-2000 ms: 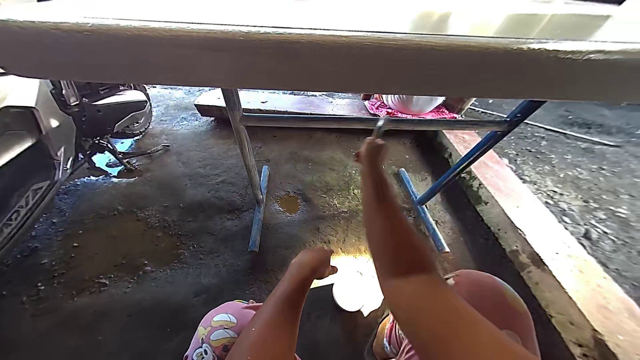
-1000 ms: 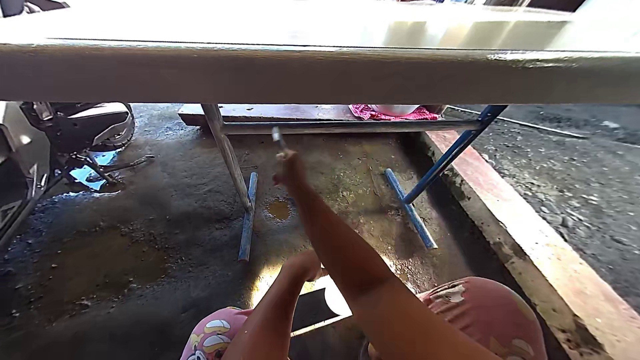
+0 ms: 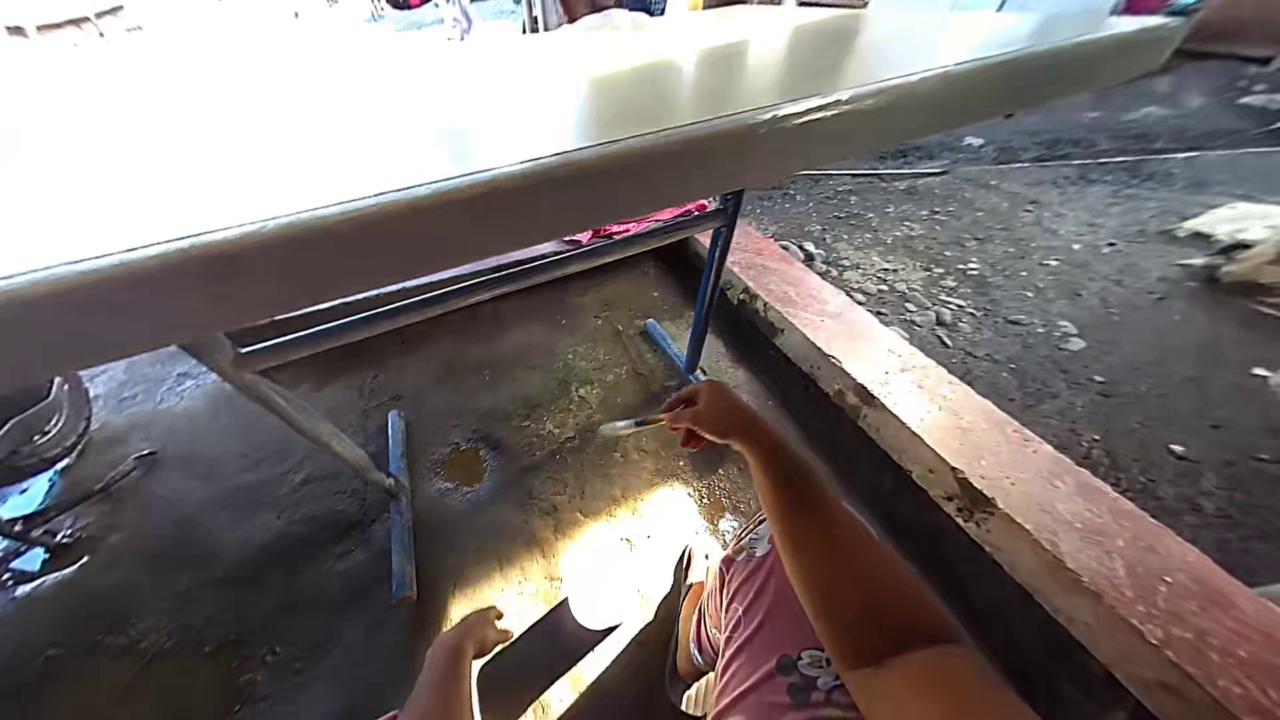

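My right hand (image 3: 705,413) holds a paintbrush (image 3: 632,426) by its handle, bristles pointing left, below the near edge of a long white table (image 3: 560,185). Low in the view, my left hand (image 3: 478,632) hangs over the sunlit floor with its fingers slightly curled; whether something is in them is hard to see. Just right of it, a round white thing (image 3: 597,590), washed out by glare, sits on the floor between my legs.
Blue table feet (image 3: 401,505) and a slanted blue leg (image 3: 712,285) stand on the wet concrete floor. A low reddish concrete curb (image 3: 960,440) runs along the right, with gravel beyond. Part of a motorcycle (image 3: 45,430) is at the left, and a pink cloth (image 3: 640,222) lies behind the table's crossbar.
My right hand with the brush has come down nearer to me; earlier it was stretched up toward the table's crossbar. The view has swung to the right and tilted.
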